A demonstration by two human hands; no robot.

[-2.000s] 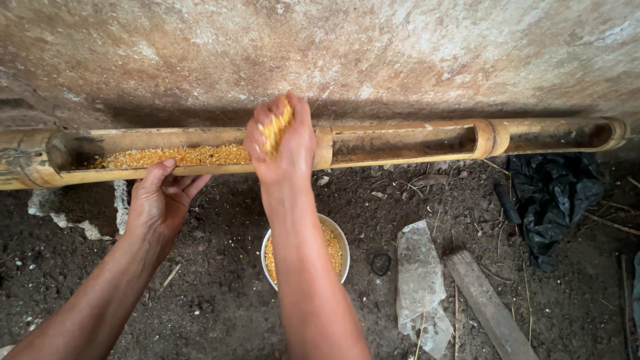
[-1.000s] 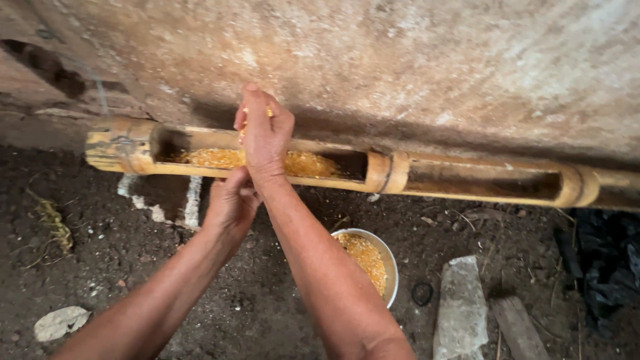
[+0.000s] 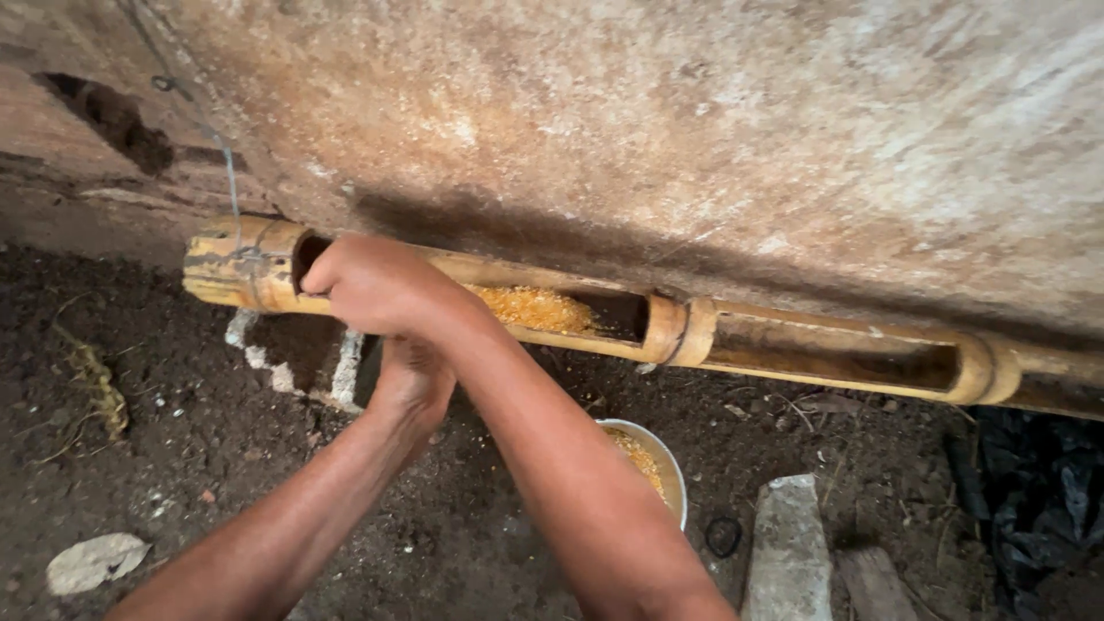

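A bamboo trough (image 3: 681,332) with cut-out sections runs along the wall. Cracked yellow corn (image 3: 535,309) lies in its left section, and the section to the right of it shows a bare floor. My right hand (image 3: 375,280) reaches over the left end of that section with fingers curled; whether grain is in it is hidden. Beneath it, my left hand (image 3: 416,371) is at the trough's front edge, its fingers mostly covered by my right hand. A round metal bowl (image 3: 680,483) of cracked corn stands on the soil, partly behind my right forearm.
The stained wall (image 3: 604,138) rises just behind the trough. A hollow block (image 3: 345,366) sits under the trough's left end, where a wire (image 3: 231,177) comes down. At the lower right are a stone slab (image 3: 789,548), a wooden piece (image 3: 871,582) and black plastic (image 3: 1048,500).
My right hand, which held corn above the trough, has moved left along it to the end of the section. The corn is spread farther right than two seconds ago. The view has shifted left.
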